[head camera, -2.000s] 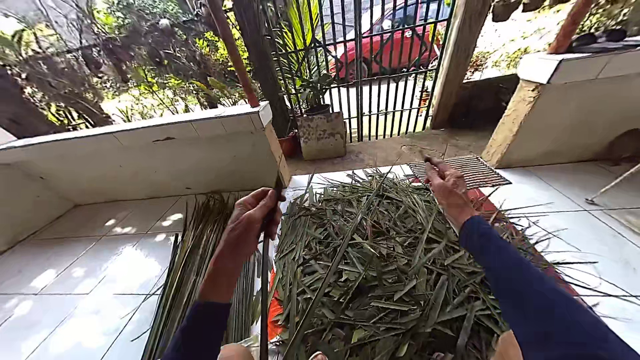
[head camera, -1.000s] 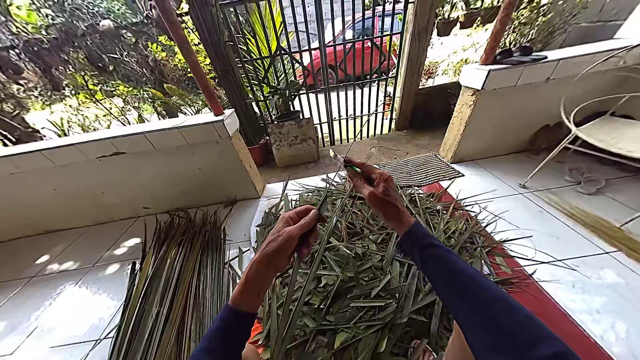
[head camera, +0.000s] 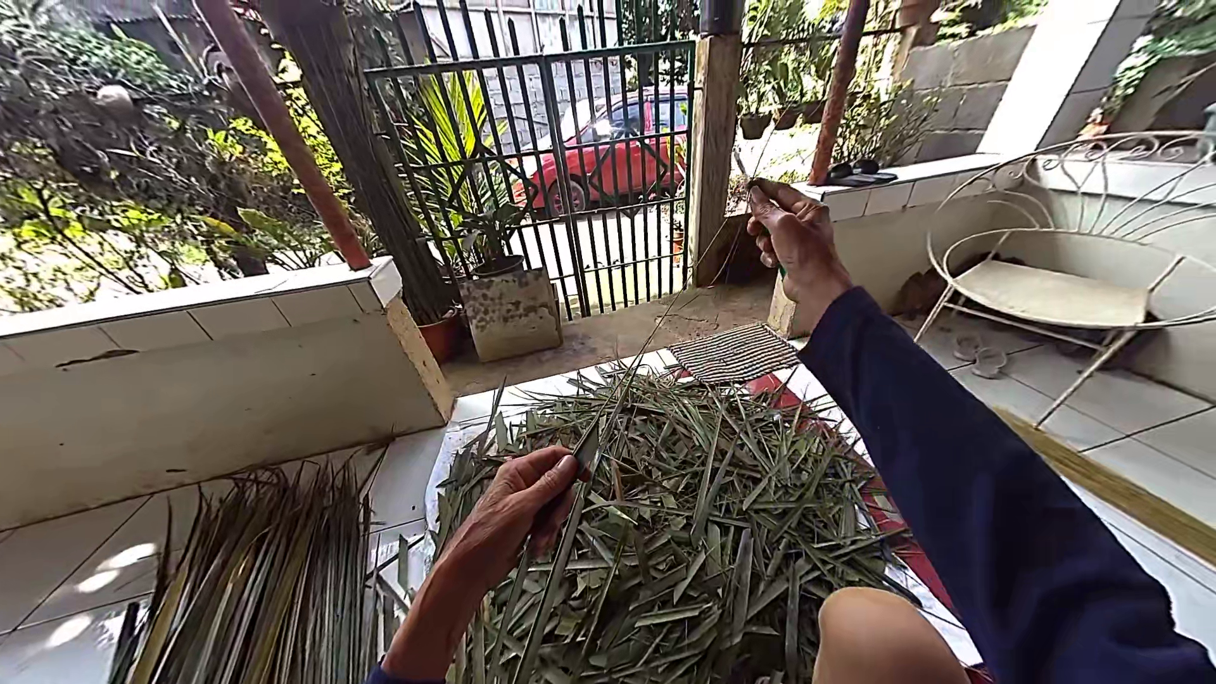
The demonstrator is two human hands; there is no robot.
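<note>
My left hand (head camera: 521,518), low and left of centre, pinches a long narrow green palm leaf strip (head camera: 587,445) between thumb and fingers. Higher up to the right, my right hand (head camera: 790,233) is closed around something thin. A fine strand (head camera: 655,328) runs between the two hands. A bit of green shows under the right palm; what it belongs to is hidden. Below both hands spreads a heap of cut leaf pieces (head camera: 684,532) on a white and red sheet. At the lower left lies a bundle of long leaf strips (head camera: 271,579) on the tiles.
A striped mat (head camera: 733,353) lies beyond the heap. A metal gate (head camera: 570,180) and a concrete planter block (head camera: 513,313) stand ahead. Low tiled walls (head camera: 218,380) flank the opening. A white metal chair (head camera: 1054,290) is at right. My bare knee (head camera: 883,632) is at the heap's near edge.
My right hand has moved up and away from my left, with the fine strand now stretched between them. A blade seen in the right hand a second ago no longer shows. The view has swung right.
</note>
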